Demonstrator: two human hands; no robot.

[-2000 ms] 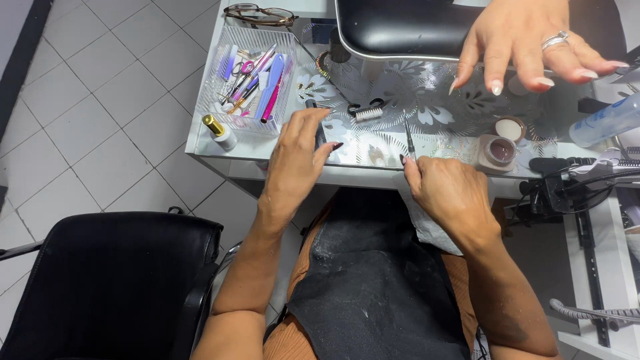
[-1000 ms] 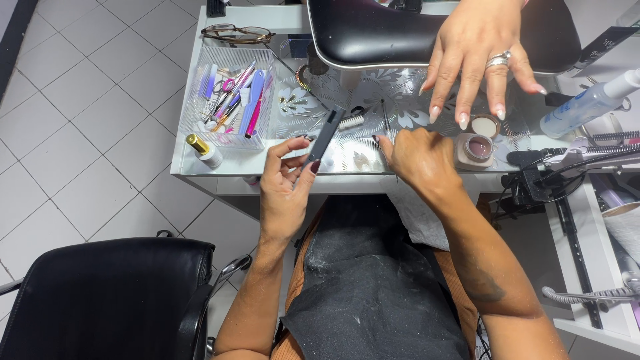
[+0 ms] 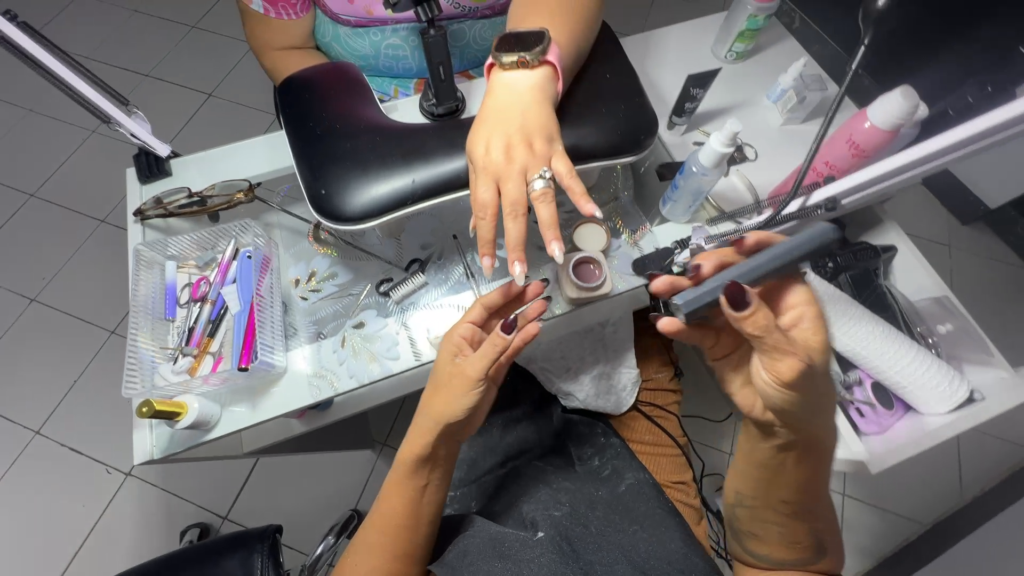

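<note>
My right hand is raised at the right and grips a dark grey nail file between thumb and fingers. My left hand is palm up with fingers extended, just below the fingertips of another person's hand, which wears rings and a watch; whether they touch I cannot tell. That hand reaches over a black padded armrest. An opened jar of mauve gel stands right of those fingertips, its lid behind it. A thin brush and a small black-handled nail brush lie on the glass tabletop.
A clear plastic basket of nail tools stands at the left, with eyeglasses behind it and a gold-capped bottle in front. A spray bottle and a lamp arm are at the right. A paper roll lies on the side shelf.
The grey file, held in my left hand a second ago, is now in my right hand. My left hand has moved toward the other person's fingertips. The view has shifted widely.
</note>
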